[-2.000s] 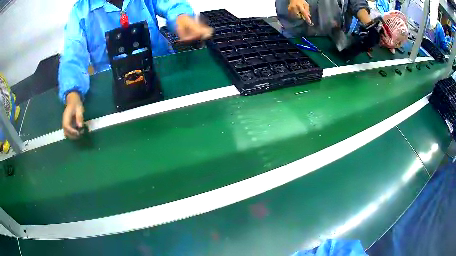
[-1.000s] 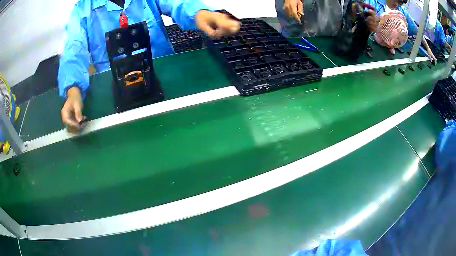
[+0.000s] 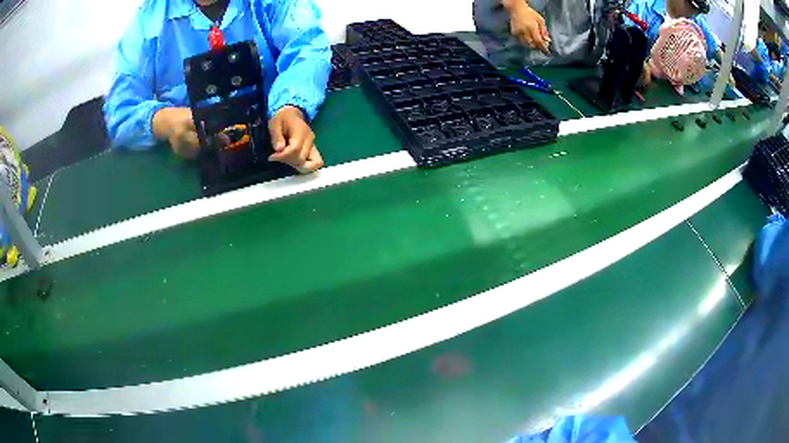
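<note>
Neither of my hands is in view; only a bit of blue sleeve (image 3: 588, 429) shows at the bottom edge. In front of me runs the green conveyor belt (image 3: 346, 234) between white rails. A small dark round part (image 3: 44, 288) lies on the belt at the far left, blurred. Several more small dark parts (image 3: 702, 121) lie in a row on the belt at the far right. Across the belt stands a black assembly fixture (image 3: 227, 112) with a red top and an orange patch. The opposite worker's hands are at both sides of it.
Stacked black parts trays (image 3: 458, 95) stand right of the fixture, beside a blue pen or tweezers (image 3: 535, 80). A second black fixture (image 3: 621, 69) and a pink round fan (image 3: 678, 54) are farther right. A blue-clad person (image 3: 735, 363) is at the right edge.
The opposite worker's hands have moved from the belt edge and the trays to the fixture. The small part at left has moved right along the belt. The glare patch has also shifted right.
</note>
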